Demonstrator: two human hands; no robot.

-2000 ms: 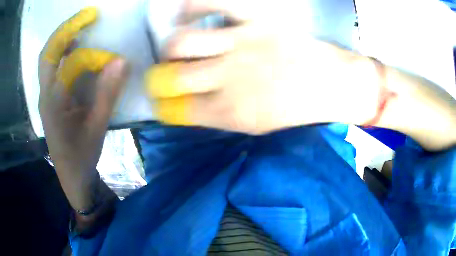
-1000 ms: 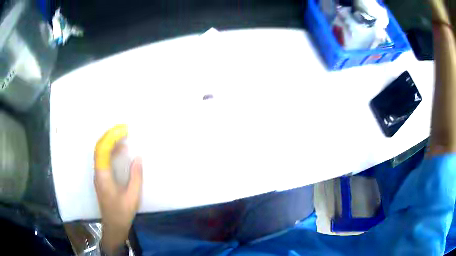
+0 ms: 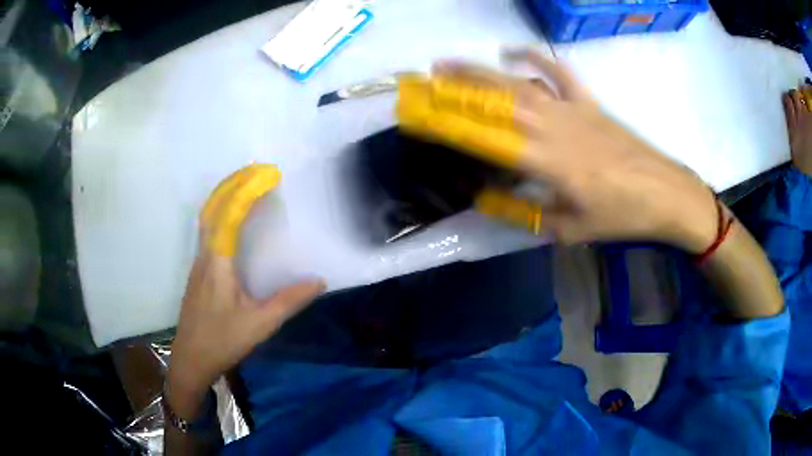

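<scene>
A dark, glossy smartphone (image 3: 418,183), blurred, is held above the white mat (image 3: 133,178) in front of me. My right hand (image 3: 534,142), with yellow finger cots, grips its right end from above. My left hand (image 3: 236,258), also with yellow finger cots, is left of the phone with fingers and thumb apart, holding nothing and not touching it. A thin silvery tool with a dark tip (image 3: 356,91) lies on the mat behind the phone, partly hidden by my right hand.
A white-and-blue pad (image 3: 319,37) lies at the mat's back. A blue tray (image 3: 614,20) stands at the back right. Another person's hand (image 3: 801,125) shows at the right edge. A blue-framed stool (image 3: 637,338) is below right. Crinkled clear plastic (image 3: 151,427) is at lower left.
My right hand has come in from the far right and now holds a phone over the mat. The phone lying at the right is gone from there. My left hand has opened wider.
</scene>
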